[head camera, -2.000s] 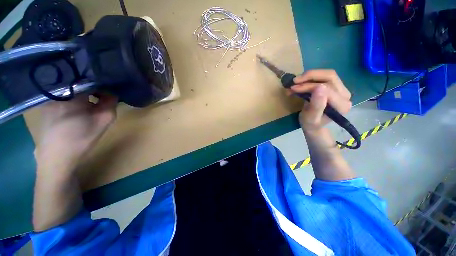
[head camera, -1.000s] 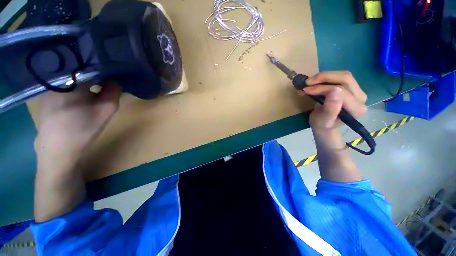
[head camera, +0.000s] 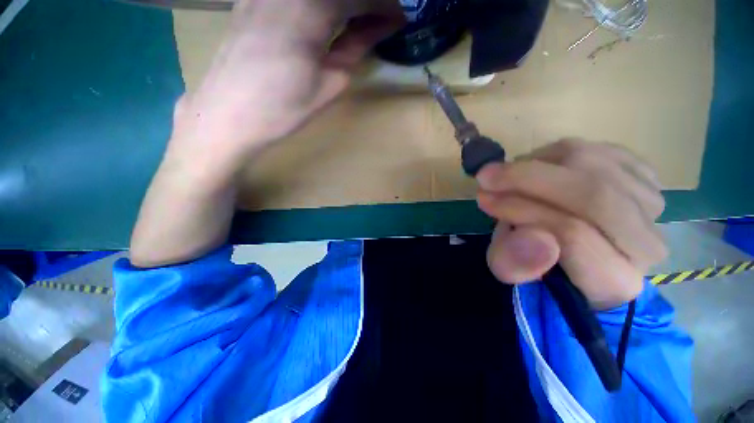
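The black headset shows only in part at the top edge, with an open round ear cup (head camera: 422,41) and a second black ear cup part (head camera: 506,35) beside it. The cream support block (head camera: 475,80) shows under them. My left hand (head camera: 281,83) holds the headset at the ear cup's left side; its fingertips are partly cut off by the top edge. My right hand (head camera: 579,215) grips the soldering iron (head camera: 482,155) by its black handle. The iron's tip is at the ear cup's lower rim; contact cannot be told. The inside of the cup is dark.
The tan cardboard mat (head camera: 355,169) lies on the green bench (head camera: 91,124). A silvery solder wire coil (head camera: 616,15) is at the top right, partly cut off. The bench's front edge runs close to my body. Yellow-black floor tape (head camera: 703,273) shows beyond it.
My right hand has brought the iron left and up to the ear cup. The headset has turned, so an open cup shows instead of the logo side. The view has shifted left.
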